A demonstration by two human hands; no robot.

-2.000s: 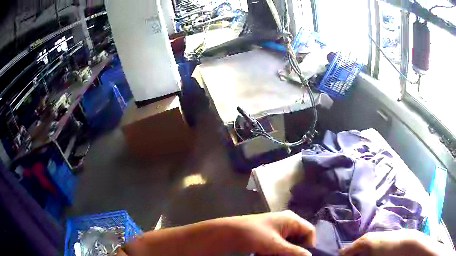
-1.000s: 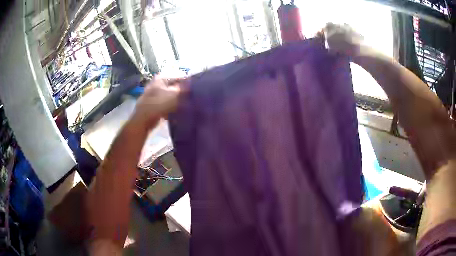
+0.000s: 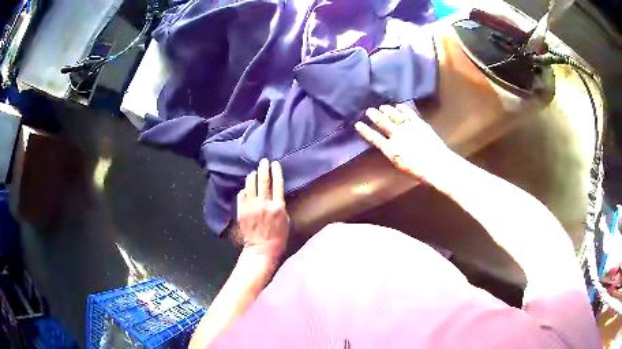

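A purple-blue garment lies on the beige padded pressing arm, its straight edge along the near side. My left hand lies flat on the garment's near left part, fingers extended. My right hand rests on the same edge further right, fingers spread. Neither hand grips the cloth. The steam iron rests at the right end of the pad, touched by no hand.
More crumpled purple-blue cloth lies beyond the pad. A pale hose curves down on the right. A blue plastic crate stands on the floor at lower left. A carton is at far left.
The garment held up by both hands a second ago now lies on the pad. Both hands have come down and let go, and rest on it. The view has tilted down.
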